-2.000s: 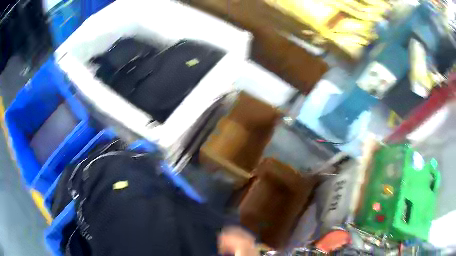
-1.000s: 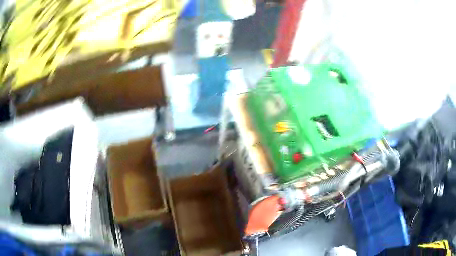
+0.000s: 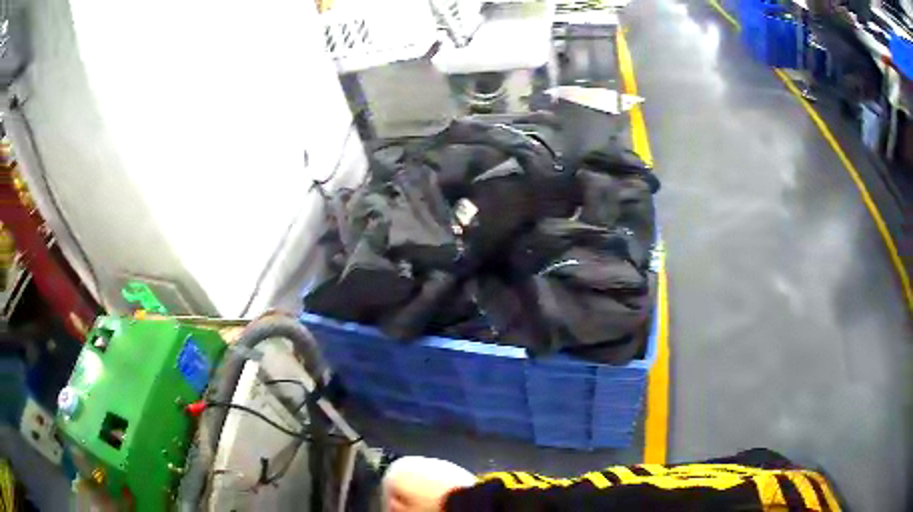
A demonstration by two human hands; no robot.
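Note:
My right hand is at the bottom edge, left of centre, with a black, yellow-striped sleeve reaching it from the right. Its fingers are blurred and cut off by the edge, so whether it holds anything cannot be told. My left hand is out of the picture. Nearest in front is a large blue bin heaped above its rim with limp black bags, one showing a small pale label. The right hand is below the bin's near wall, apart from the bags.
A green metal machine stands at lower left, with a grey ribbed hose arching beside it and a red-tipped cable. A large white surface rises behind. A grey aisle floor with yellow lines runs at right. Pale equipment stands behind the bin.
The view has swung far to the right, from the white bin, cartons and green machine to the heaped blue bin and aisle. The right forearm now shows along the bottom.

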